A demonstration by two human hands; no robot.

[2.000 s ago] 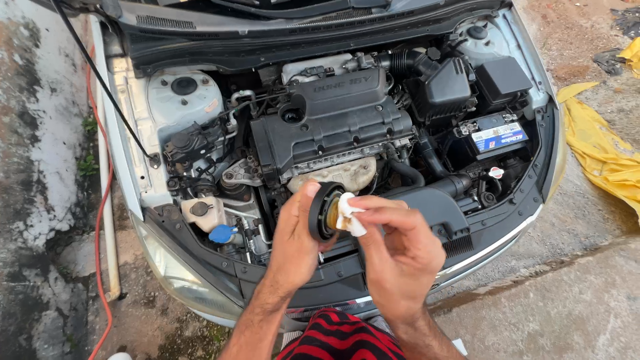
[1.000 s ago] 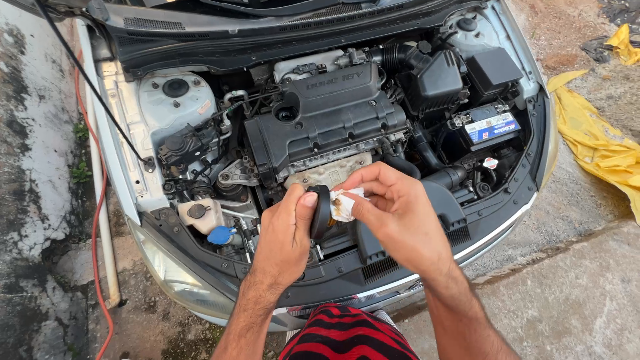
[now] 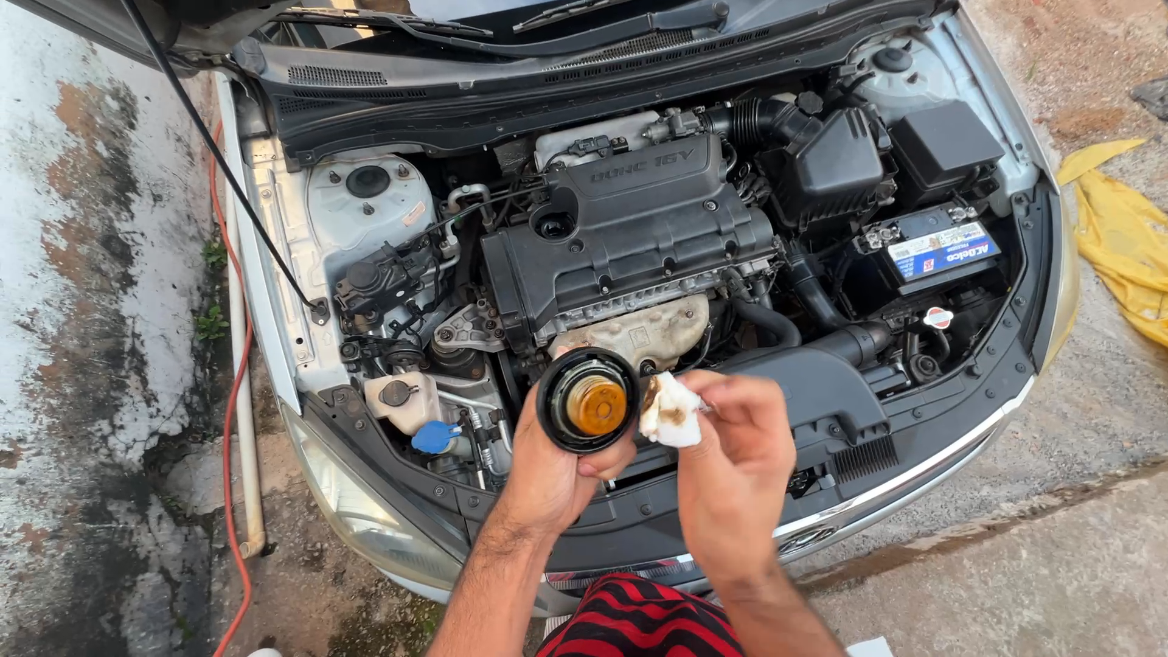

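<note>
My left hand (image 3: 547, 474) holds a black oil filler cap (image 3: 588, 400) with its underside turned up, showing an amber, oily centre. Just to the right, my right hand (image 3: 737, 456) pinches a crumpled white paper wipe (image 3: 672, 411) with brown stains; a narrow gap separates wipe and cap. Both hands are over the front of a car's engine bay. Behind them lies the black plastic engine cover (image 3: 652, 219), with the round oil filler opening (image 3: 554, 225) uncovered at its left. The tan exhaust manifold heat shield (image 3: 639, 333) shows just beyond the cap.
A battery (image 3: 940, 251) and black air filter box (image 3: 826, 169) stand at the right. At the left are a washer reservoir with a blue cap (image 3: 436, 436) and the hood prop rod (image 3: 219, 155). An orange hose (image 3: 239, 365) runs beside the wall; yellow cloth (image 3: 1118, 237) lies at far right.
The cap has turned from edge-on so its underside faces me. The wipe, which was against the cap, is now apart from it at the right.
</note>
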